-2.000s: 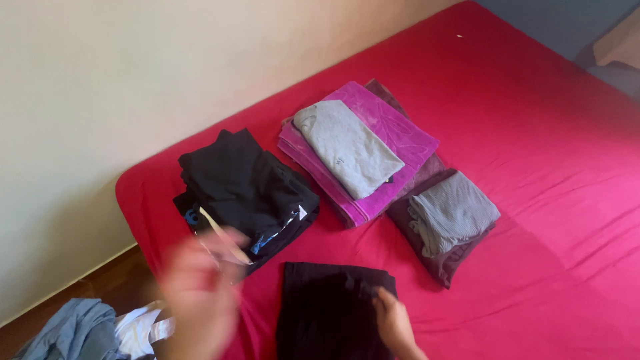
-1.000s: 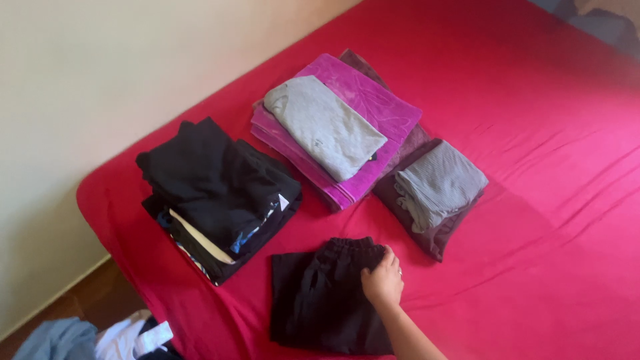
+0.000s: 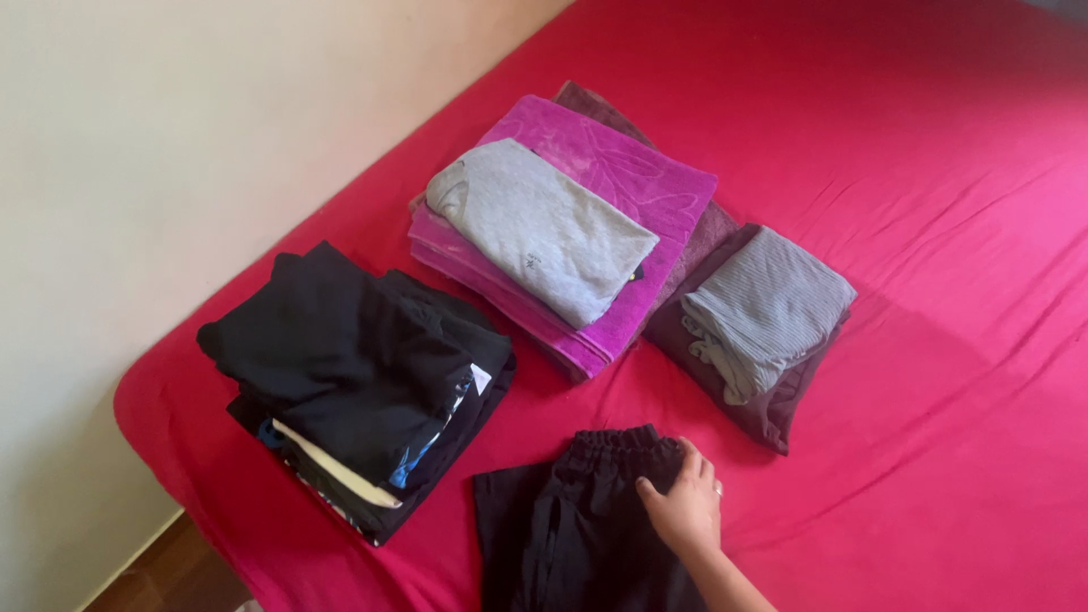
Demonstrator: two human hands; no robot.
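My right hand (image 3: 687,501) lies on the right end of the gathered elastic waistband of a black garment (image 3: 595,527), its thumb spread from the fingers; a ring is on one finger. The garment runs out of view at the bottom edge. My left hand is not in view. To the left is a stack of folded black clothes (image 3: 340,357) with a cream edge and a blue-patterned edge showing. Behind, a folded light grey garment (image 3: 544,234) tops magenta textiles (image 3: 671,187). Ribbed grey fabric (image 3: 769,302) rests on a dark folded garment (image 3: 778,416) to the right.
A red sheet (image 3: 918,476) covers the bed under all the piles. A pale wall (image 3: 170,153) runs along its left side. Brown folded fabric (image 3: 599,110) sticks out beneath the magenta pile. Brown floor (image 3: 178,569) shows at the lower left.
My left hand, blurred beside the black stack two seconds ago, has left the view. The black garment's gathered waistband, not visible in the oldest frame, now shows. My right hand remains on this garment.
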